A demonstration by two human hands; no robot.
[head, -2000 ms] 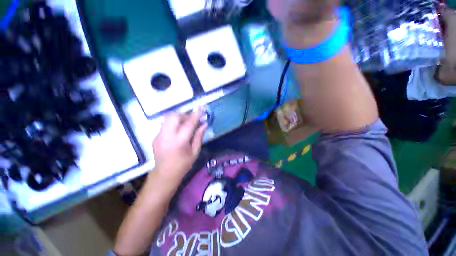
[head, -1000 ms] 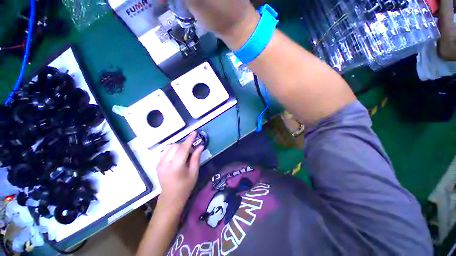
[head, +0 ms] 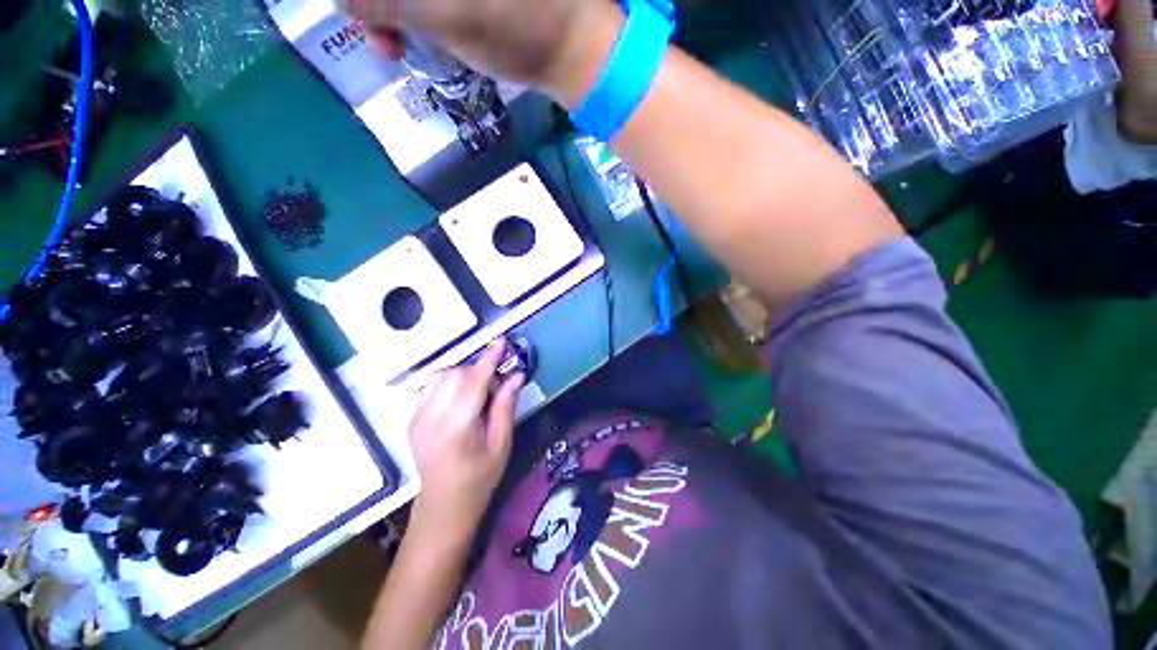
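My left hand [head: 459, 419] is at the bench's front edge. Its thumb and fingers hold a small round black housing [head: 515, 361] with a pale centre, just in front of the assembly fixture [head: 438, 340]. The fixture's two white square blocks have round centre holes. My right hand [head: 514, 32] is raised at the top edge, partly cut off, over the white screw feeder [head: 412, 137] with its metal pick-up mechanism. The right fingers are blurred, and what they hold cannot be told.
A big heap of black housings [head: 140, 368] lies on a white board [head: 343, 444] at left. Small black parts [head: 293, 213] lie on the green mat. Clear blister trays [head: 964, 89] stand at upper right, by another person's hand [head: 1139, 76]. Pale parts [head: 70, 571] lie lower left.
My right hand has moved left from the upper right to over the feeder. My left hand stays at the bench edge with the housing. The camera view has shifted and sharpened.
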